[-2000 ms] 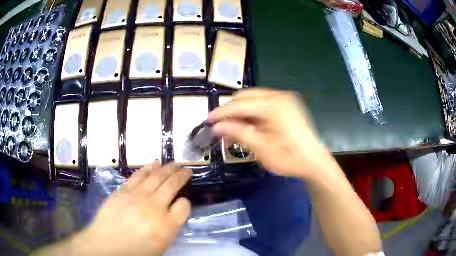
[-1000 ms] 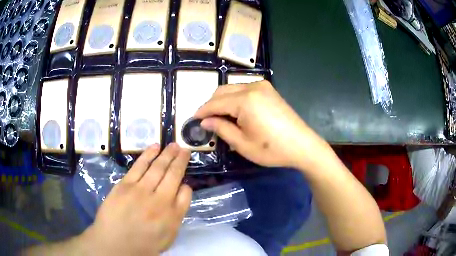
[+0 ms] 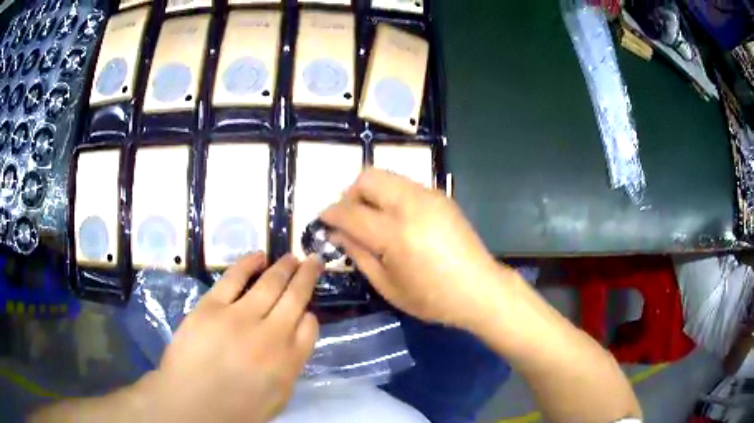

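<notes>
A black ring with a silver centre (image 3: 319, 238) lies on the round area of a gold rectangular housing (image 3: 328, 173), fourth from the left in the front row of the black tray (image 3: 281, 124). My right hand (image 3: 413, 248) has its thumb and fingertips on the ring's upper right edge and hides part of it. My left hand (image 3: 244, 335) lies flat, its fingertips at the front edge of the third and fourth housings; whether it holds the clear film under it cannot be told. The three front housings to the left show pale round areas.
A carrier sheet of black rings (image 3: 33, 124) lies left of the tray. A crinkled clear film strip (image 3: 608, 107) lies on the green bench (image 3: 521, 149) at the right. Clear plastic (image 3: 360, 347) hangs below the tray. A red stool (image 3: 645, 310) stands beside the bench.
The ring, earlier between my right fingers above the tray, is now down on the fourth front housing. My right hand has moved slightly over it. My left hand has barely moved.
</notes>
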